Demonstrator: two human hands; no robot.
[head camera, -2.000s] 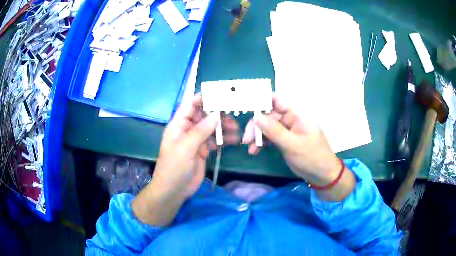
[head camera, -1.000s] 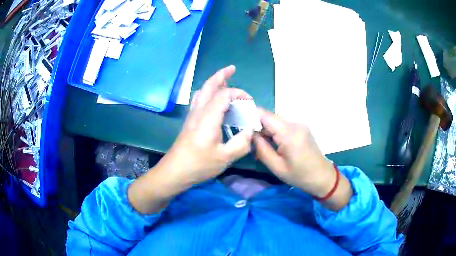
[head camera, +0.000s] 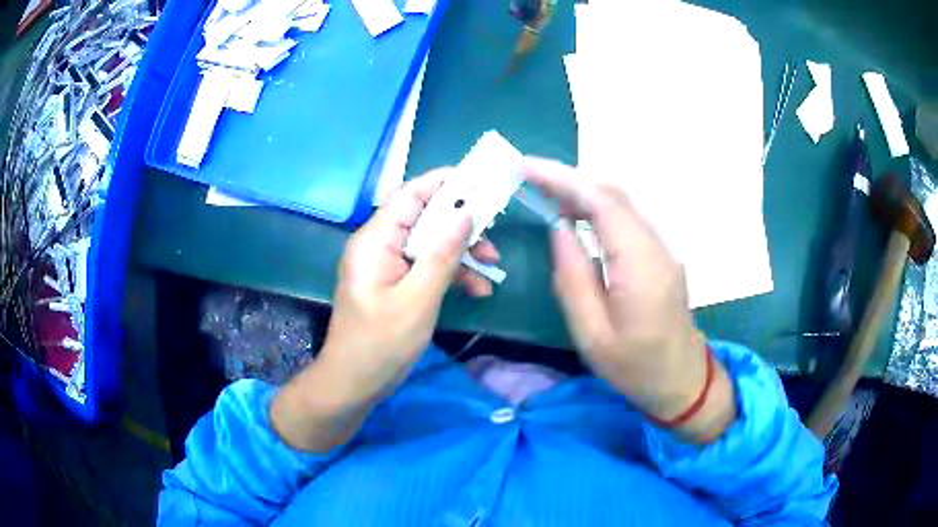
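A white rectangular unit (head camera: 475, 186) with a small dark round hole is held tilted above the bench edge. My left hand (head camera: 396, 262) grips its lower left part, thumb on its face. A narrow white strip (head camera: 483, 270) sticks out below it by my left fingertips. My right hand (head camera: 622, 278) is at the unit's right side, blurred, with the index finger near its upper right corner. A pale strip (head camera: 539, 204) shows between the unit and my right fingers; I cannot tell whether my right hand grips it. A thin lead wire (head camera: 472, 343) hangs below.
A blue tray (head camera: 278, 185) with white pieces is at the upper left. A large blue bin (head camera: 111, 226) heaped with units is far left. A white sheet stack (head camera: 674, 144) lies right of centre. A hammer (head camera: 874, 299) and a black pen-shaped tool (head camera: 845, 226) lie at the right.
The unit was level in both hands, then mostly hidden between them. Now it is tilted in my left hand with its holed face showing, and my right fingers have opened and moved partly off.
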